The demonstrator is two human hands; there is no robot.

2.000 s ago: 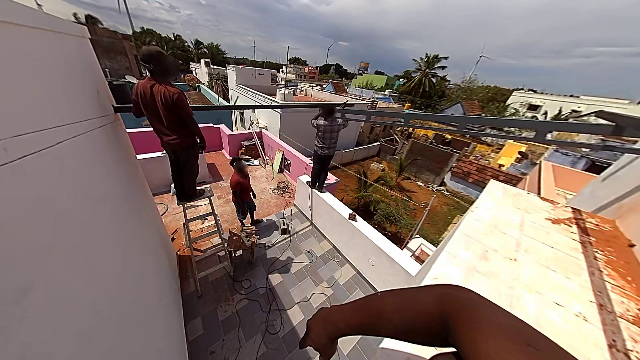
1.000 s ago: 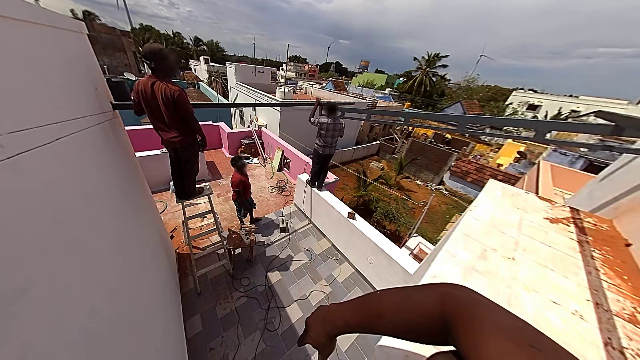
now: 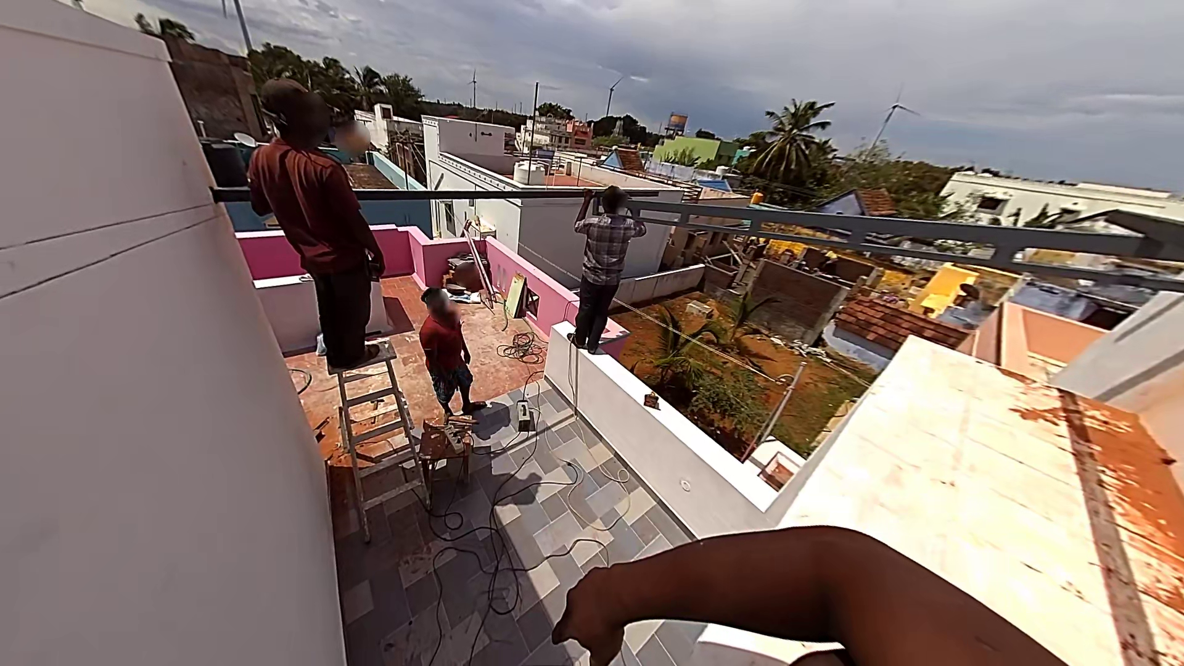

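Note:
My right hand [image 3: 592, 618] hangs at the bottom centre, its bent forearm coming in from the lower right. Nothing shows in it; the fingers run down to the frame's lower edge and are partly hidden. Far below it lies the grey tiled floor [image 3: 536, 518] with loose black cables [image 3: 495, 546]. My left hand is out of the picture. A grey metal frame [image 3: 860, 227] spans from the right edge to a person in a checked shirt [image 3: 606, 264] on the parapet, whose raised hands are at its end. A dark metal bar [image 3: 444, 195] continues left past a person on a ladder.
The aluminium stepladder [image 3: 379, 435] stands left beside a small wooden table [image 3: 446, 442]. Another person in red [image 3: 446, 356] is near them on the floor. A white parapet [image 3: 666, 425] edges a drop to a yard; a pale ledge [image 3: 953, 481] lies right, a white wall [image 3: 157, 370] left.
The person in the checked shirt has shifted their raised arms at the bar. My right arm stays in nearly the same place.

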